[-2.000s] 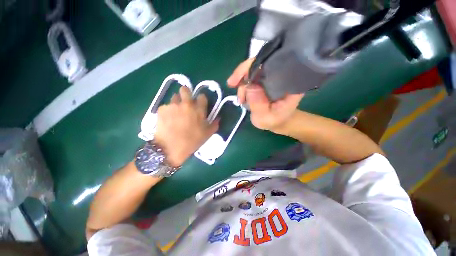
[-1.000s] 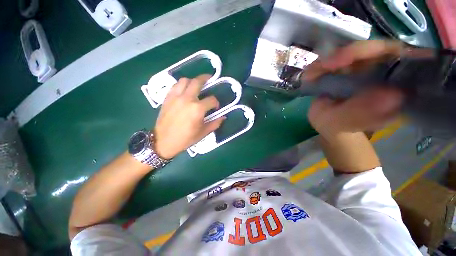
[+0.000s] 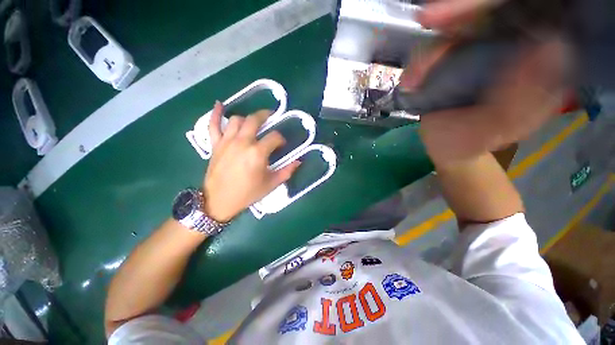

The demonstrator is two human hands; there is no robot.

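Observation:
Three white plastic housings lie side by side on the green surface, loops pointing up and right. My left hand lies spread over their disc ends, fingers apart, partly hiding them. My right hand is blurred and holds the dark electric screwdriver. Its tip end is at the pick-up outlet on the front ledge of the silver screw feeder. The exact tip and any screw on it cannot be made out.
A pale metal strip crosses the green worktop. Several waiting housings lie beyond it. A crinkled clear plastic bag is at the left. Cardboard boxes stand on the floor at the right.
The electric screwdriver has moved from by the housings' loop ends right to the feeder outlet. My left hand stays on the housings, which now lie more evenly spread. The waiting housings have shifted left in view.

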